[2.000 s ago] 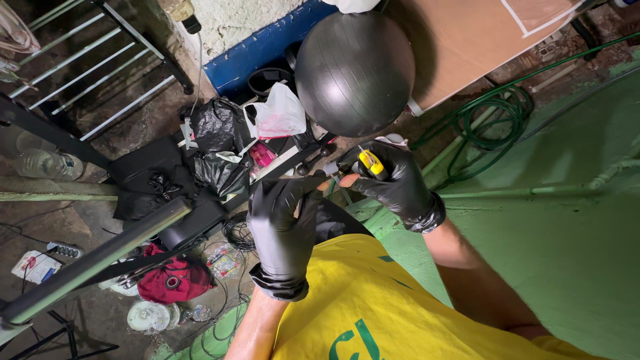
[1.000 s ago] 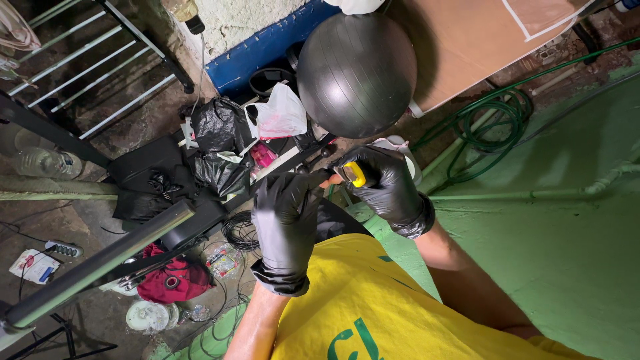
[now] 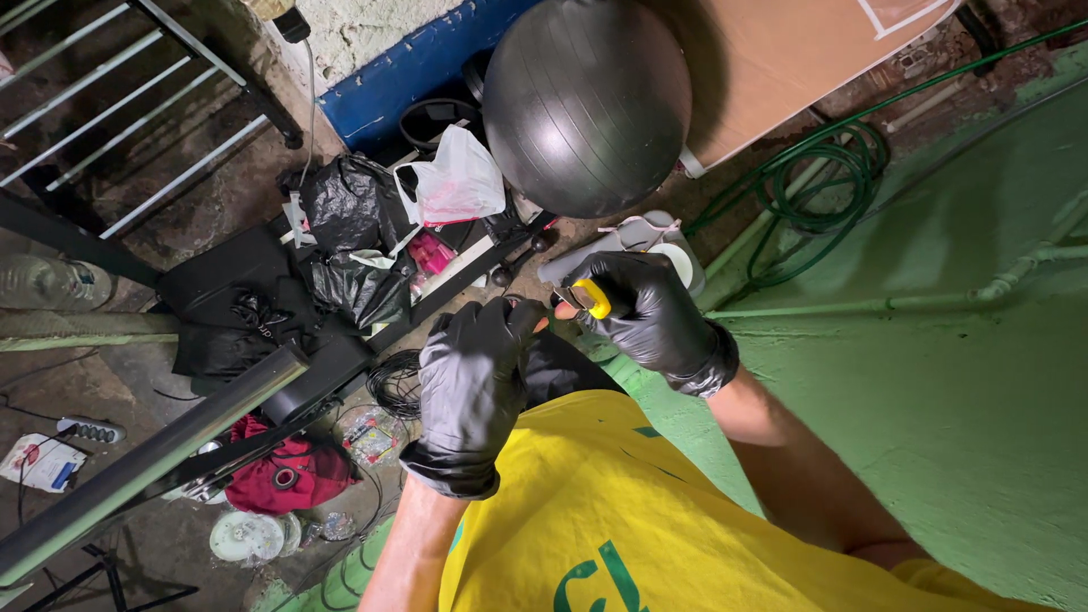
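My right hand (image 3: 650,319), in a black glove, is closed on a yellow-handled utility knife (image 3: 592,299), whose metal end points toward my left hand. Bare fingertips show through the gloves at both hands. My left hand (image 3: 472,378), gloved the same way, has its fingers bent together close to the knife; something thin and dark seems to lie between the two hands, but it is too small to name. The palm and most fingers of my left hand hide whatever is in it. Both hands are held in front of my yellow shirt.
A black exercise ball (image 3: 586,106) stands beyond my hands, beside a brown board (image 3: 790,59). Black plastic bags (image 3: 353,204) and a white bag (image 3: 459,178) lie left of it. A coiled green hose (image 3: 829,183) is at right; a metal bar (image 3: 161,459) and red cloth (image 3: 289,472) are at left.
My right hand has turned and the yellow knife with it, so its metal end now shows toward my left hand. My left hand has stayed near the same place, its fingers shifting slightly.
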